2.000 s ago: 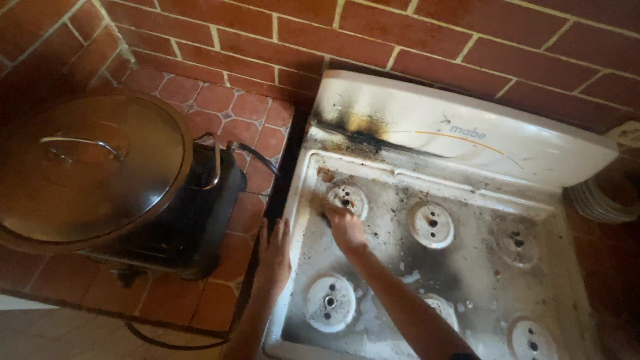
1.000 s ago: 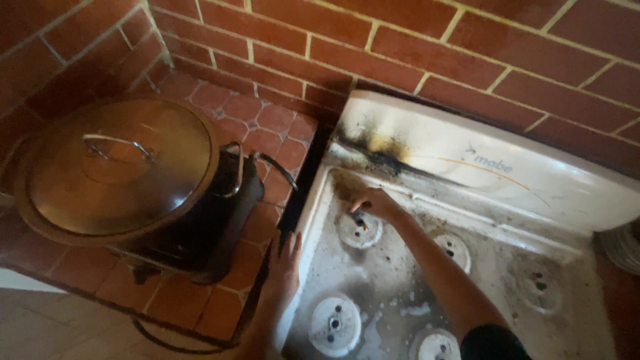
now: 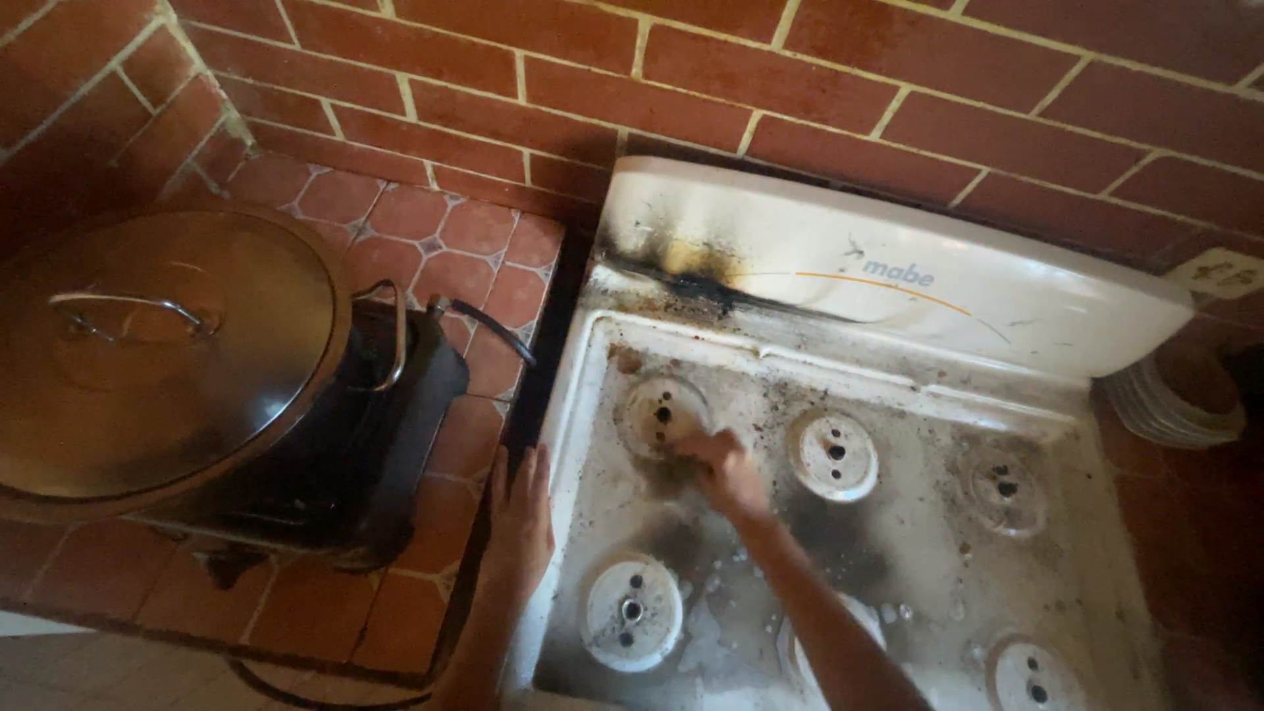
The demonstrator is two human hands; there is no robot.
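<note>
A white gas stovetop [image 3: 731,592] with its burners off shows round burner seats, soot and grime. My right hand [image 3: 733,476] is at the lower right edge of the back left burner seat [image 3: 664,415], its fingers bent and blurred; whether something small is in them cannot be told. My left hand [image 3: 523,518] rests flat against the stove's left edge, fingers together and pointing up, holding nothing visible. The front left burner seat [image 3: 634,612] lies below and between the two arms. Behind rises the mabe backguard [image 3: 889,286], scorched black and yellow at its left end.
On the left, a large lidded metal pot [image 3: 168,395] stands on a black portable burner [image 3: 395,454] with a black hose [image 3: 494,331]. Red tiles [image 3: 405,209] cover that counter. Stacked plates [image 3: 1175,405] sit right of the stove, and a brick wall [image 3: 691,89] runs behind.
My right hand has moved from the upper side of the back left burner seat to its lower right edge. My left hand remains at the stove's left edge.
</note>
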